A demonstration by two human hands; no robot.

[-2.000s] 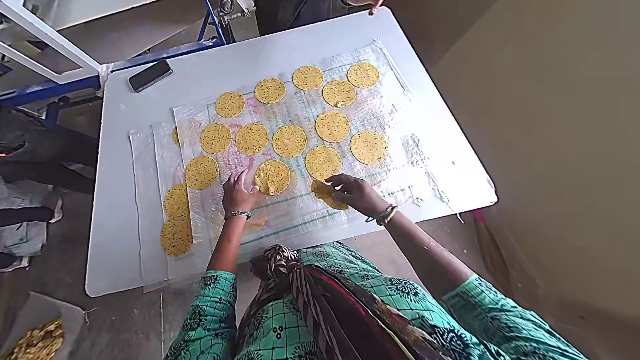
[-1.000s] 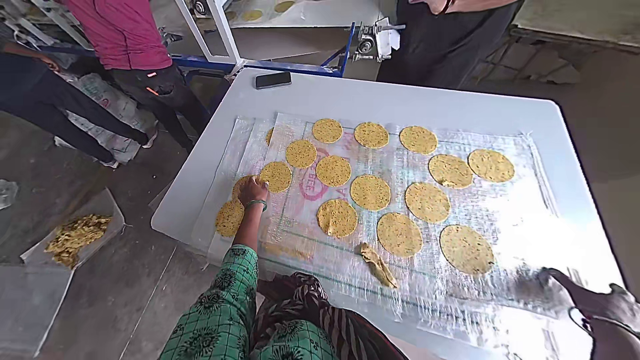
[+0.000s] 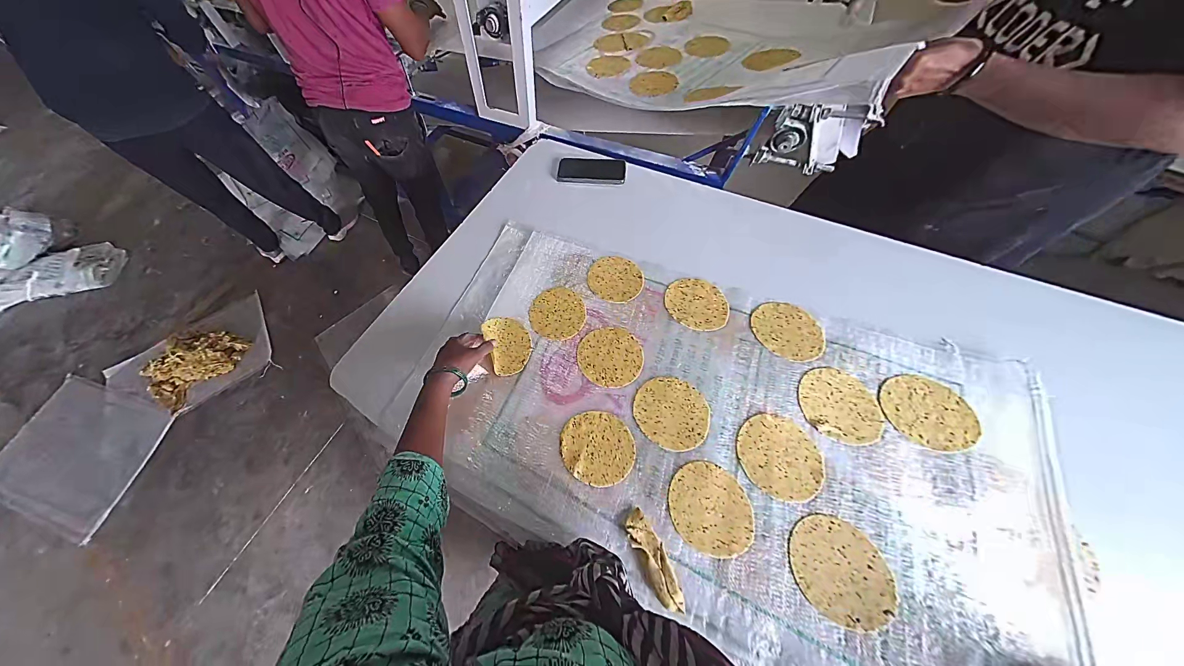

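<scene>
My left hand (image 3: 464, 357) is at the left end of a plastic sheet (image 3: 518, 462), its fingers on the left edge of a round, speckled yellow dough disc (image 3: 509, 347). Several more such discs lie flat on the sheet, among them one with a small fold (image 3: 598, 449) and a large one near the front (image 3: 843, 572). A crumpled strip of the same dough (image 3: 655, 561) lies at the sheet's near edge, close to my scarf. My right hand is out of view.
A phone (image 3: 591, 170) lies on the white table (image 3: 721, 222) near its far edge. Across it a person's hand (image 3: 939, 67) holds another sheet of discs (image 3: 573, 69). Two people stand at the upper left. Dough scraps (image 3: 196, 363) lie on a sheet on the floor.
Two seconds ago both my hands were at the near discs; my left hand is now at the leftmost disc, and my right hand has left the view. The view has swung left. The person opposite now holds up a sheet.
</scene>
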